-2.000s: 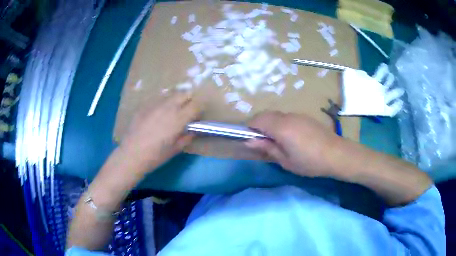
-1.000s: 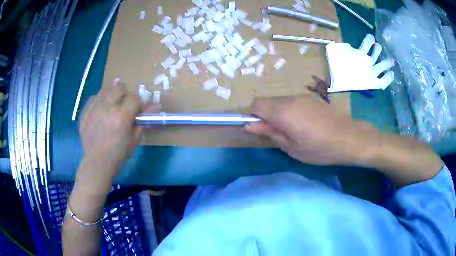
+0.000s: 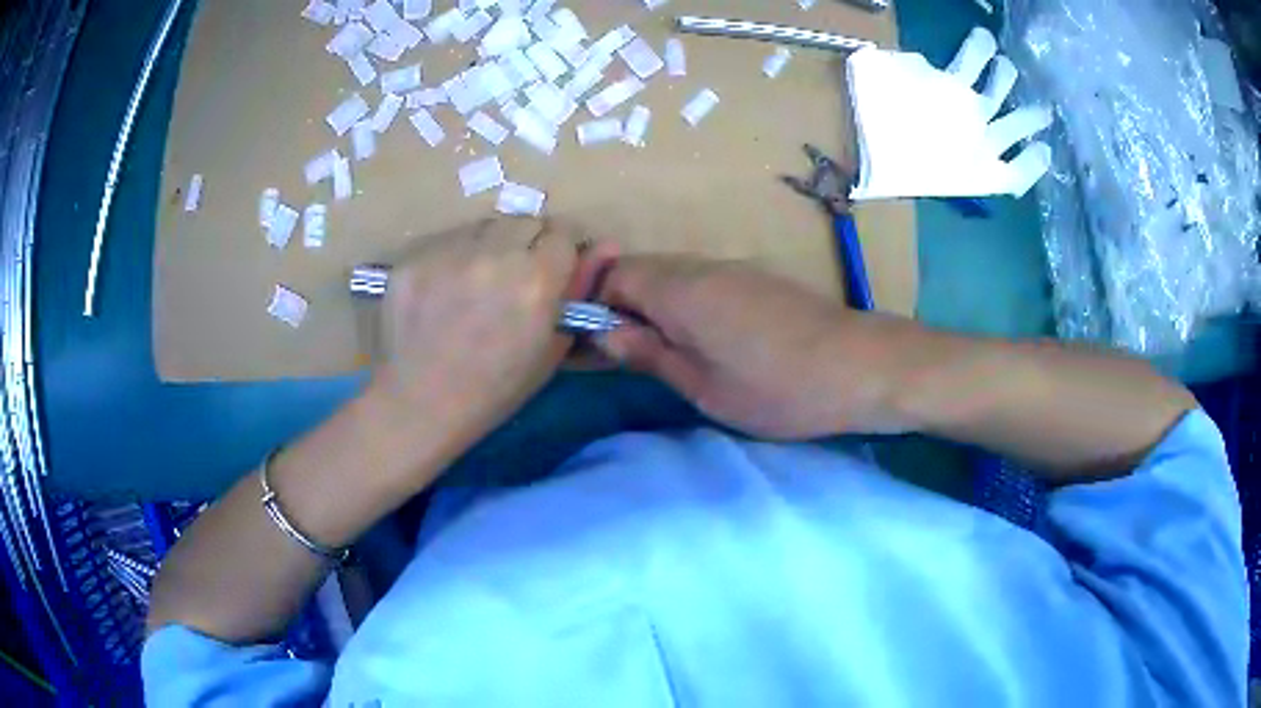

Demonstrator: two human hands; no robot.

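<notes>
A short silver metal tube [image 3: 592,317] lies across both my hands, above the near part of the cardboard sheet. My left hand [image 3: 477,297] is closed around it, and its left end sticks out past the hand. My right hand [image 3: 719,339] grips the tube's right end, close beside my left hand. The fingers hide most of the tube. Small white plastic pieces [image 3: 519,83] lie in a loose heap beyond my hands, with several scattered at the left.
Pliers with blue handles [image 3: 851,256] and a white glove [image 3: 920,132] lie right of the cardboard sheet's [image 3: 664,221] middle. A thin metal rod [image 3: 774,33] lies behind them. Clear plastic bags [image 3: 1127,180] are at far right, long metal strips [image 3: 20,277] at far left.
My left hand has moved right along the tube, from its left end to beside my right hand. The view has shifted, so the bench things appear higher and further left.
</notes>
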